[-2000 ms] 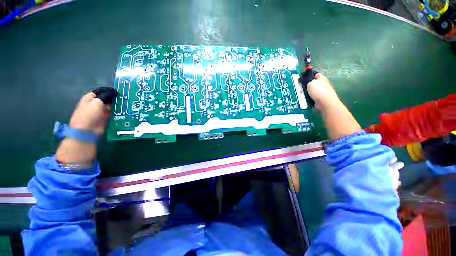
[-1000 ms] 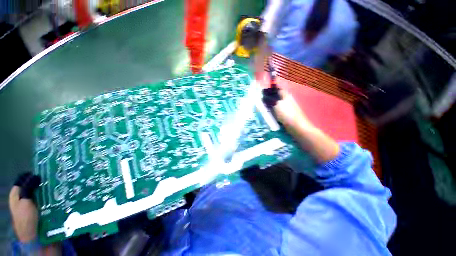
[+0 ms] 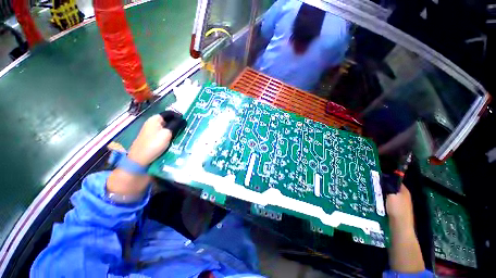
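A large green circuit board with white traces and a wide pale strip along its near edge is held between my two hands, tilted down to the right. My left hand, with black coverings on the fingers and a blue band on the wrist, grips its left edge. My right hand grips its right edge and also holds a small cutter-like tool, jaws pointing up, orange-red near the pivot. The board hides part of an orange-brown slotted fixture behind it.
A clear shield panel in a metal frame stands behind the fixture, with a person in blue beyond it. A red-wrapped post stands by the green line surface at left. Other circuit boards lie at right. White gloves lie beyond my left hand.
The view has turned right, away from the green line surface. The board has moved with both hands from over that surface to in front of the slotted fixture.
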